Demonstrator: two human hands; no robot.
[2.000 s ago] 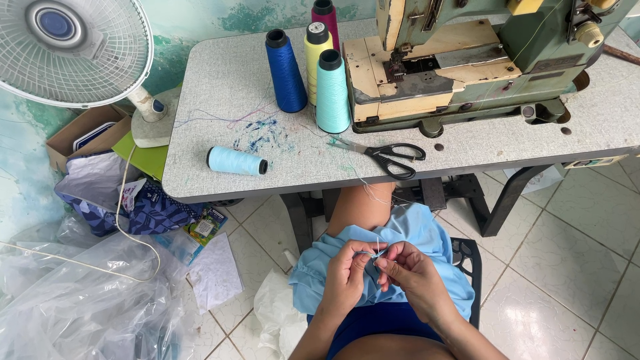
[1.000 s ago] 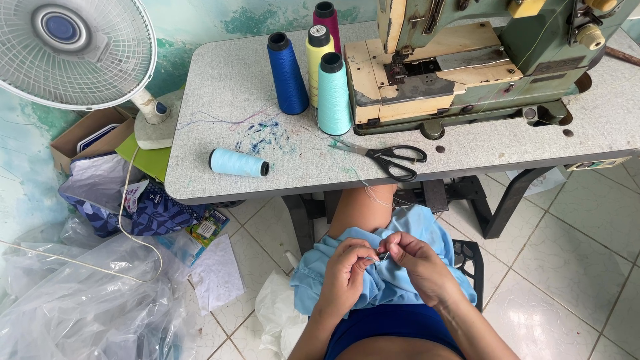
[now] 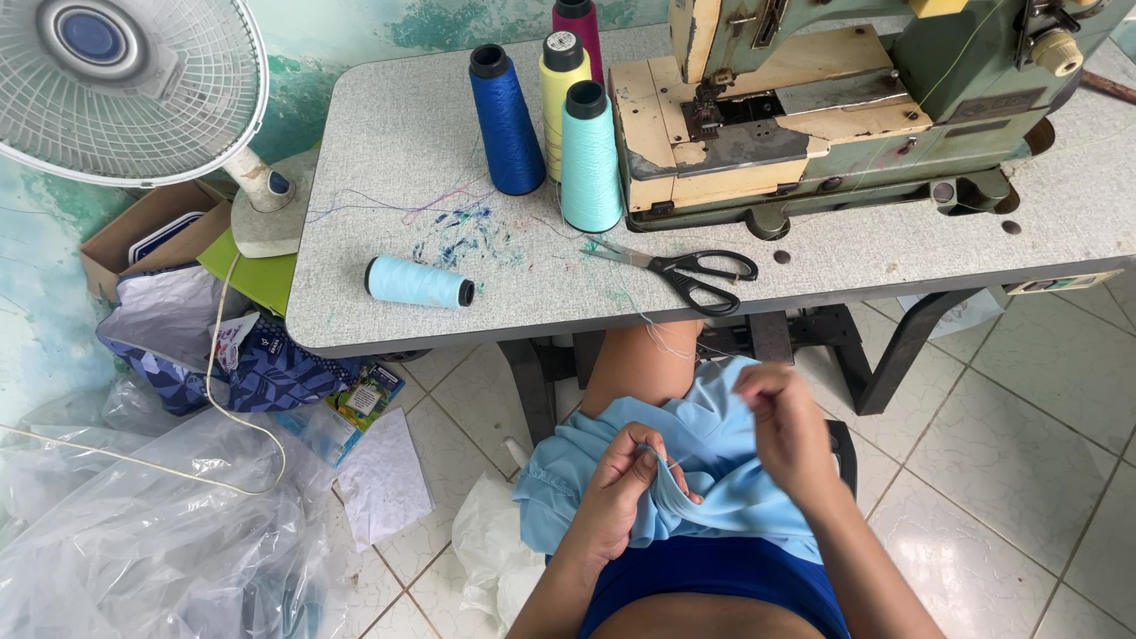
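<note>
Light blue fabric (image 3: 612, 426) lies over my lap. My left hand (image 3: 635, 484) pinches a gathered edge of it between thumb and fingers, and a short pale strand shows at the fingertips. My right hand (image 3: 781, 413), blurred, is raised to the right of that edge with its fingers curled together; whether it holds a needle or thread cannot be made out. Loose thread (image 3: 670, 342) hangs from the table edge over my knee. Above it on the table lie black-handled scissors (image 3: 679, 271), their blades pointing left. A light blue thread cone (image 3: 417, 282) lies on its side.
An industrial sewing machine (image 3: 763, 133) stands on the grey table (image 3: 532, 312). Beside it are upright blue (image 3: 508, 124), yellow (image 3: 555, 106), magenta (image 3: 581, 31) and turquoise (image 3: 590, 164) thread cones. At left are a fan (image 3: 133, 89), a cardboard box (image 3: 106, 248) and clear plastic bags (image 3: 160, 532).
My right hand has moved away from my left hand, up and to the right. The left hand now holds up a fold of the blue fabric. Scissors and thread cones have stayed put.
</note>
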